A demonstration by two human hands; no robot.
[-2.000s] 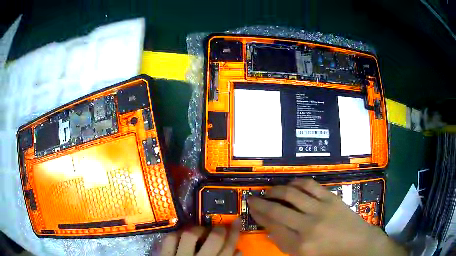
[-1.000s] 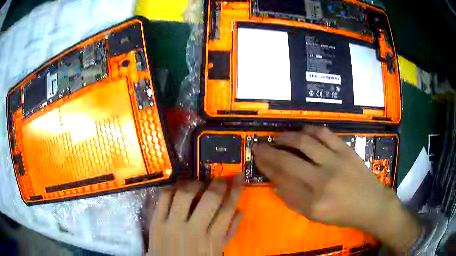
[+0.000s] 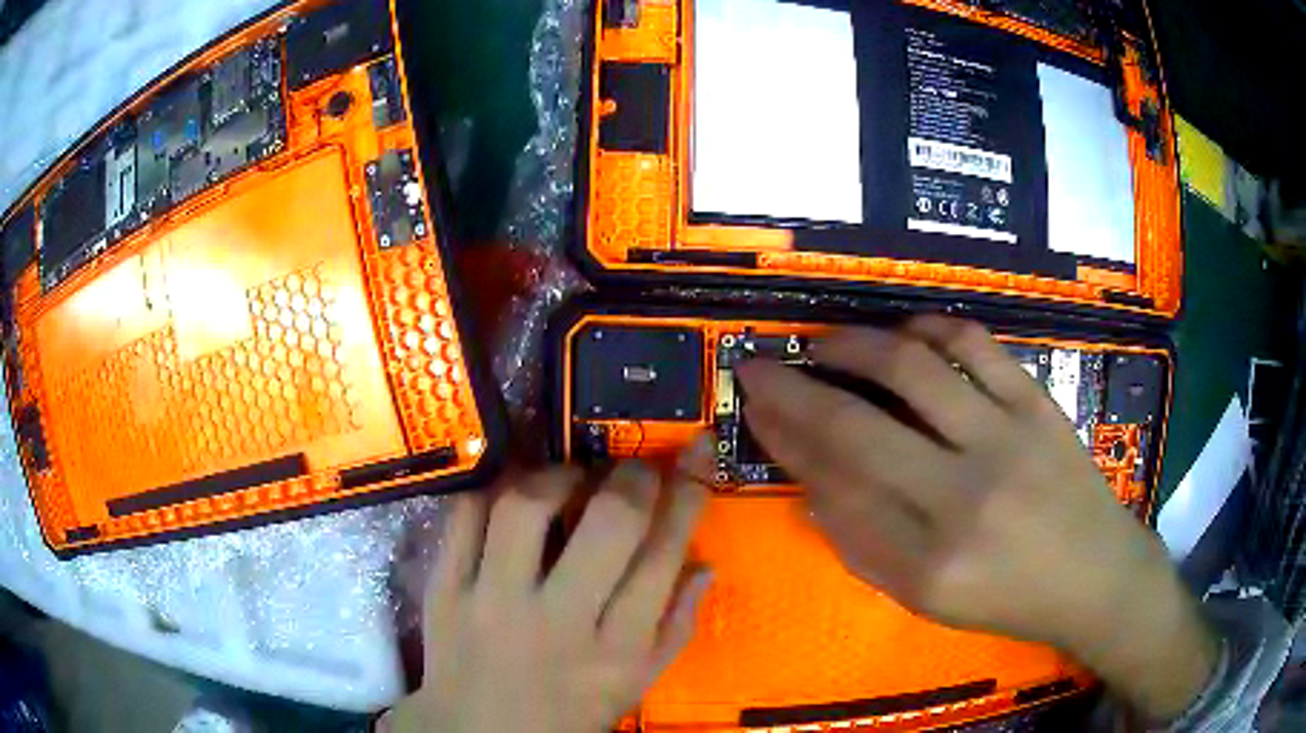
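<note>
An open orange rear housing [image 3: 845, 587] lies nearest me, with a black speaker box [image 3: 637, 372] in its upper left corner and a dark mainboard [image 3: 748, 455] along its top edge. A thin dark cable [image 3: 630, 434] shows below the speaker box. My left hand [image 3: 559, 587] is over the housing's left side, fingertips just below the speaker box and by the mainboard's left end. My right hand [image 3: 931, 473] lies over the mainboard, fingertips at its left end. The fingertips hide what they touch; I cannot tell whether either hand grips anything.
A second orange housing [image 3: 215, 329] without a battery lies tilted at left on bubble wrap [image 3: 308, 573] and white packing. A third housing [image 3: 874, 269] with a white and black battery [image 3: 781, 115] lies directly beyond the nearest one. Green mat and yellow tape show at right.
The view has shifted, so the housings sit higher in the picture and more of the nearest one shows. Both hands stay around the mainboard's left end, with only small finger changes.
</note>
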